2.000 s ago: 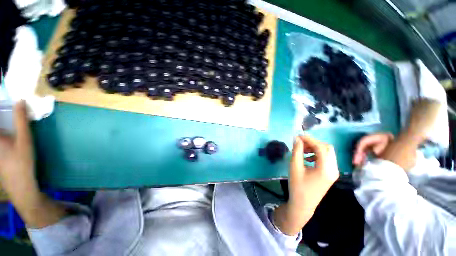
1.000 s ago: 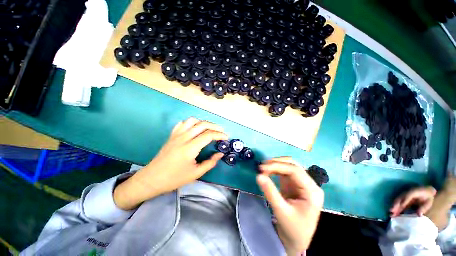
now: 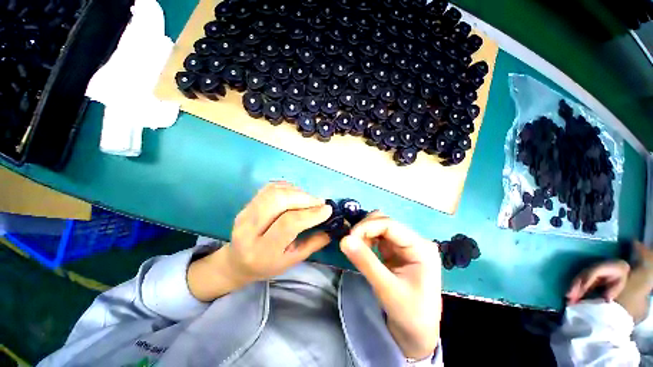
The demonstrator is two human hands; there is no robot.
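Observation:
A small cluster of round glossy black housings (image 3: pixel 351 207) lies on the green bench top near its front edge. My left hand (image 3: pixel 276 231) is at the left side of the cluster, thumb and fingers curled around a black housing. My right hand (image 3: pixel 394 269) is at the cluster's right side, with thumb and index finger close together at the parts. Whether a pad is between the right fingertips cannot be seen. A small pile of matte black pads (image 3: pixel 460 251) lies just right of my right hand.
Many black housings stand in rows on a tan cardboard sheet (image 3: pixel 422 188). A clear bag (image 3: pixel 510 197) of black pads lies at right. A white cloth (image 3: pixel 136 72) and black parts tray (image 3: pixel 68 100) are at left. A blue crate (image 3: pixel 107 236) is below. Another person's hand (image 3: pixel 601 281) is at lower right.
My left hand has come from the far left to the housings and closed on one. My right hand has moved left from beside the pad pile to the cluster. The view has shifted.

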